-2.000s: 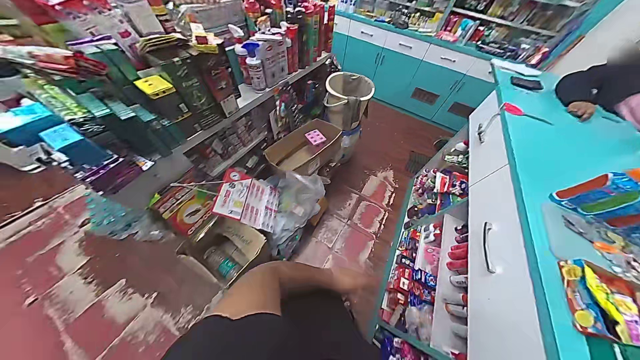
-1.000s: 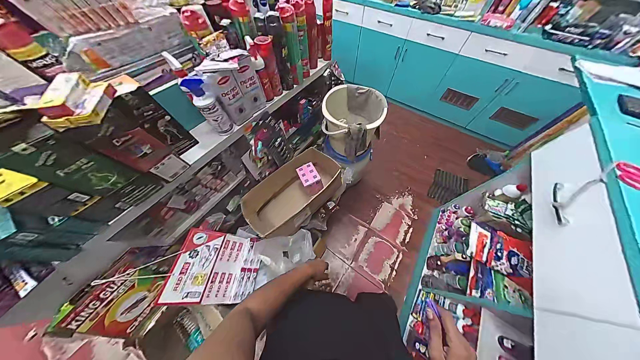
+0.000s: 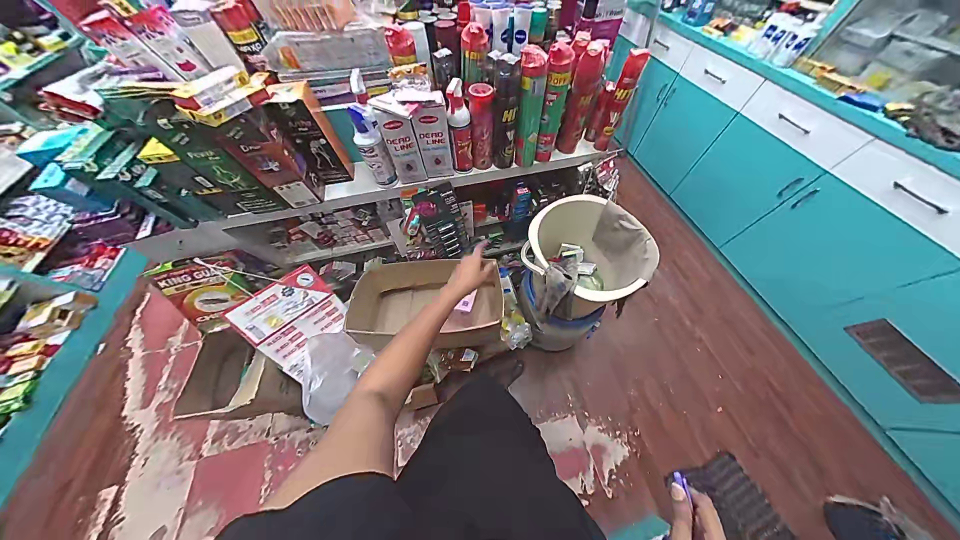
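Note:
My left hand (image 3: 471, 274) reaches over the right end of an open cardboard box (image 3: 375, 319), its index finger pointed toward the shelf behind. I see nothing held in it. Below the hand a pink box (image 3: 466, 302) lies inside the cardboard box. At the lower right edge my right hand (image 3: 695, 514) is partly in view, its thumb and fingers closed on a small purple object (image 3: 681, 484). Dark packs (image 3: 442, 225) hang on the low shelf beyond my left hand. To the right of the box stands a cream bucket (image 3: 536, 225) with a cloth over its rim.
Spray cans (image 3: 532, 97) and boxes (image 3: 405, 142) crowd the white shelf (image 3: 360, 191). A printed card (image 3: 289, 315), a plastic bag (image 3: 330, 375) and another open carton (image 3: 217, 375) lie at left. Teal cabinets (image 3: 810, 225) line the right side. A dark mat (image 3: 739, 495) lies on the floor.
My left hand has moved from low beside the plastic bag to above the cardboard box's right end. The view has turned away from the right-hand counter and its drawers.

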